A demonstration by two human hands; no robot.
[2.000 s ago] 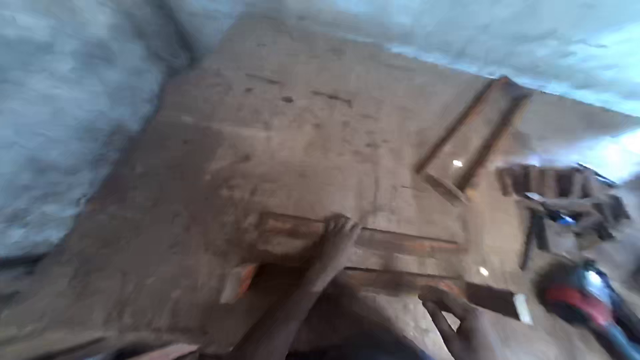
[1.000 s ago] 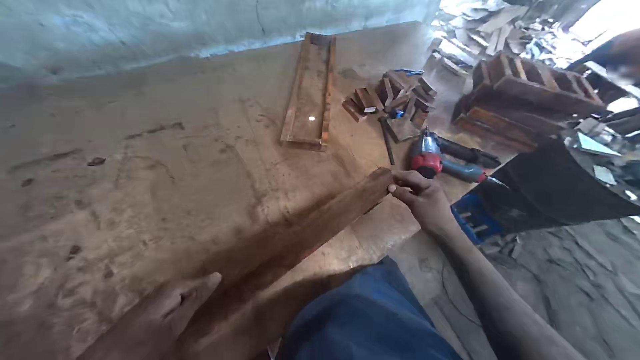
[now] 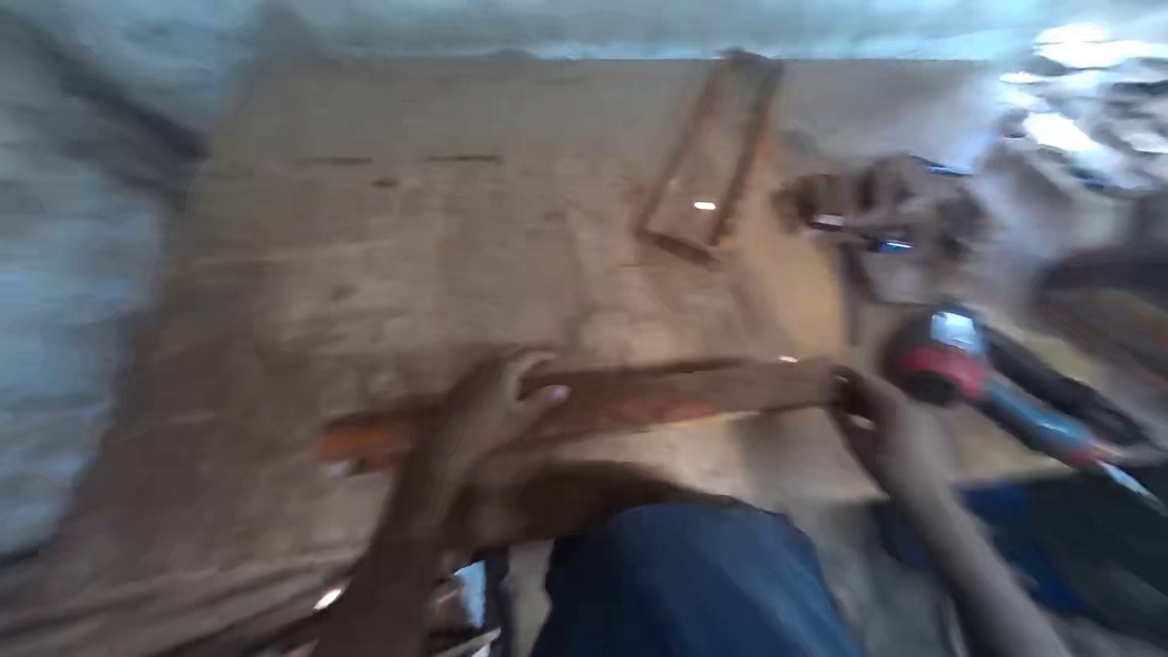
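Observation:
A long reddish-brown wooden piece lies crosswise low in the head view, near my knee. My left hand grips it left of its middle, with thumb and fingers over the far edge. At its right end, my right hand pinches the wood between thumb and fingers. The left end of the piece reaches past my left wrist and shows an orange tint. Motion blur hides its fine detail.
A narrow rectangular wooden frame lies beyond my hands on the wooden work surface. Wood offcuts are heaped at the right. A red and black power tool lies right of my right hand. Walls border the surface.
One second ago the long piece lay slanted, with my left hand near its lower left end; now it lies nearly level across the view and my left hand grips it farther in. The view has swung.

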